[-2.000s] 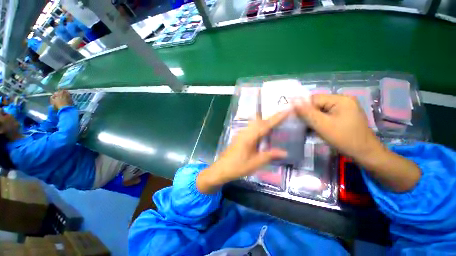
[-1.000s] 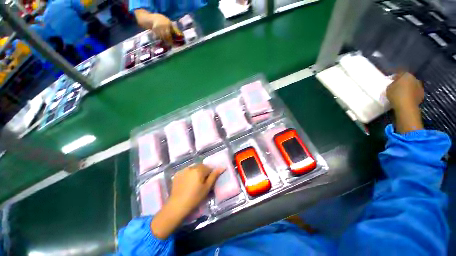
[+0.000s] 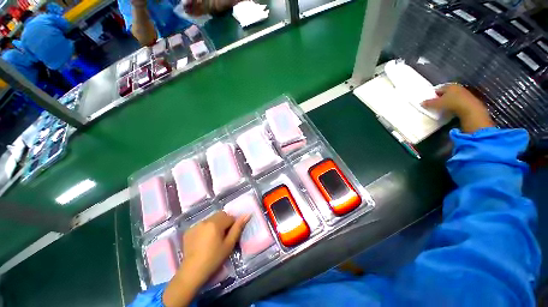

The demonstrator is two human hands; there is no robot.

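A clear plastic tray (image 3: 288, 259) lies in front of me. Its far row holds pinkish phones in whitish sleeves, such as the sleeved phone (image 3: 225, 166). Its near row has two uncovered orange-red phones, one in the right-end pocket (image 3: 334, 186) and one beside it (image 3: 286, 214), then more sleeved ones. My left hand (image 3: 207, 249) rests over the near row, thumb against a sleeved phone; its other fingertips are partly hidden. My right hand (image 3: 461, 107) has its fingertips at the edge of the white sleeve stack (image 3: 408, 87); whether a sleeve is pinched is unclear.
A pen (image 3: 408, 147) lies beside a white pad (image 3: 393, 109) under the sleeves. The green conveyor (image 3: 300, 69) runs beyond the tray, with a metal upright (image 3: 371, 42). Stacked clear trays (image 3: 481, 66) stand at right. Another tray (image 3: 159, 60) and people in blue are across the belt.
Since two seconds ago my hands have parted, the right reaching to the sleeve stack. In the last second the view shifted slightly; both hands stay at much the same places.
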